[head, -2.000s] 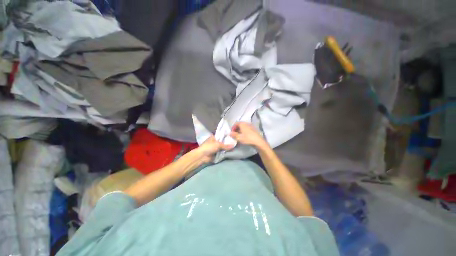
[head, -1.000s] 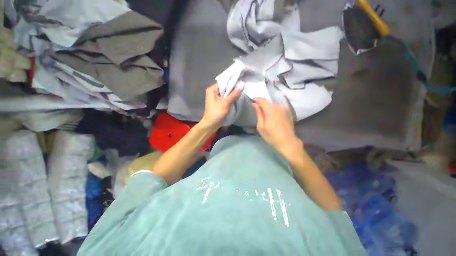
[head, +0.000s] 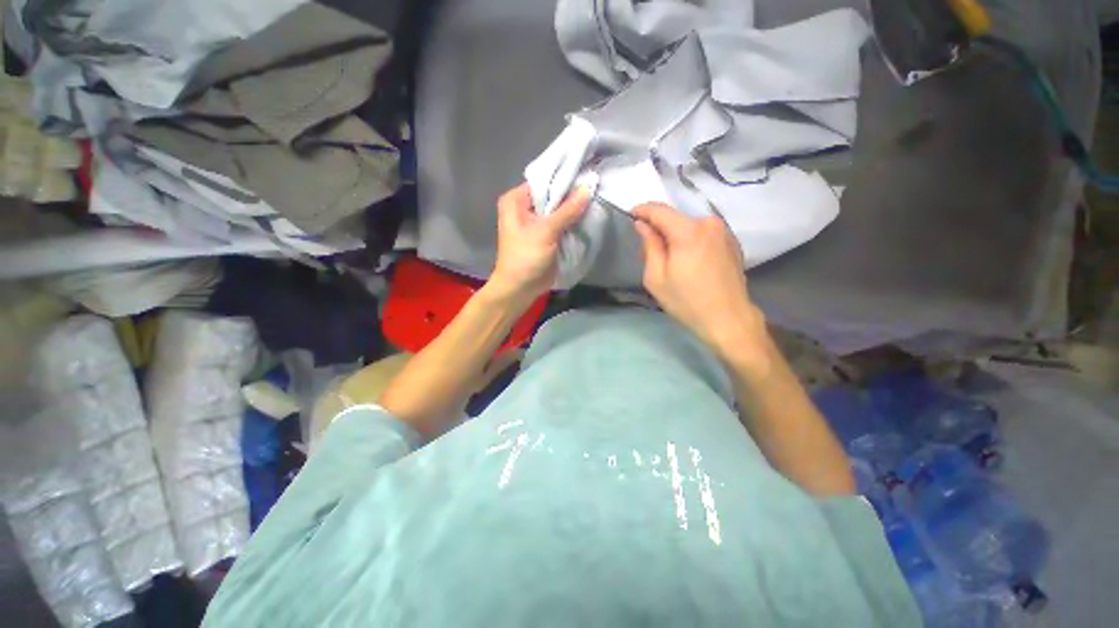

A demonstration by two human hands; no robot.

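Observation:
A pale grey-white garment lies crumpled on the dark-grey covered table, its near end raised at the table's front edge. My left hand grips a folded whitish part of it between thumb and fingers. My right hand pinches the garment's edge just to the right, beside a small bright white flap. Thin dark seam lines run across the pale cloth. The fingertips partly hide the edge; I cannot tell whether a tool is in my right hand.
A steam iron with a yellow handle and blue-green cord is cut off at upper right. A garment pile is at upper left, quilted white pieces lower left, red plastic below the table edge, blue bottles lower right.
Since the oldest frame, the view has shifted, and my hands show higher against the garment and farther apart. The bunched cloth at my fingers has opened out. Since the middle frame, my hands have changed little.

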